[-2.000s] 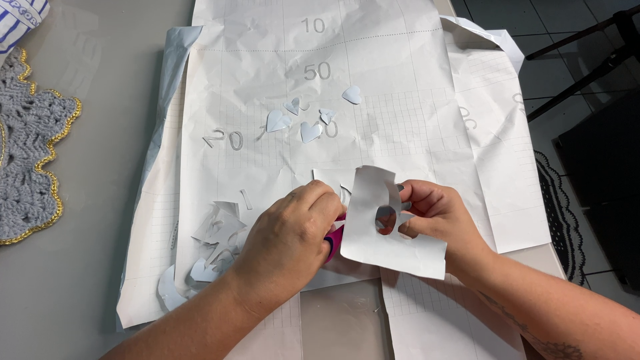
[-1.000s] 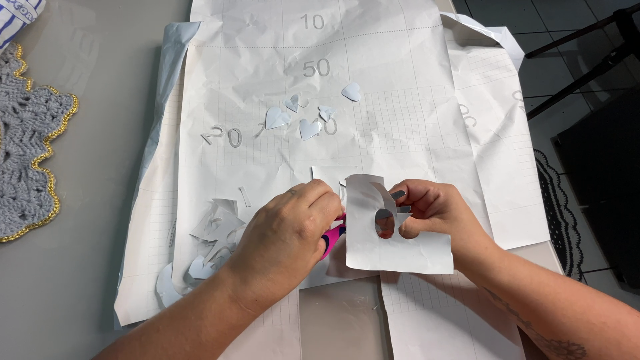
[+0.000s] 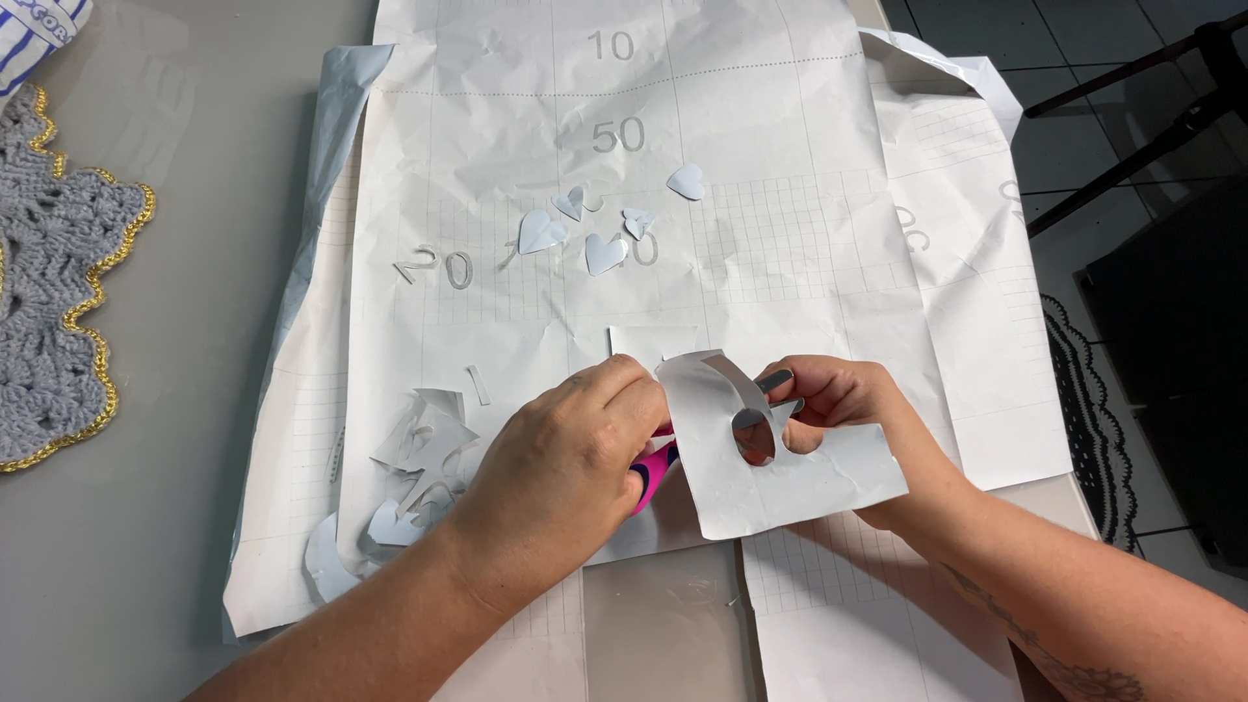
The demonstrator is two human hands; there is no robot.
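Near the middle, my left hand (image 3: 575, 458) grips a pair of scissors by its pink and dark handles (image 3: 653, 476); the blades are mostly hidden behind paper. My right hand (image 3: 838, 419) holds a piece of white paper (image 3: 780, 497) with cut-out holes and a curved strip along its top. Dark nails of the right hand show past the paper's cut edge. Several small paper hearts (image 3: 541, 232) lie on the large printed sheet (image 3: 780, 127) beyond the hands. Left of my left hand is a heap of paper scraps (image 3: 429, 439), partly covered by the forearm.
Creased printed sheets overlap on a grey table (image 3: 195, 322). At the left lie a grey crocheted mat (image 3: 58, 322) with a gold edge and a blue-striped item (image 3: 34, 39). Past the table's right side are dark floor tiles, a black lace-edged textile (image 3: 1082, 419) and black metal legs (image 3: 1131, 117).
The held paper has shifted and turned slightly, and its curved top strip now stands apart more clearly. Both hands stay in nearly the same place. The hearts have not moved.
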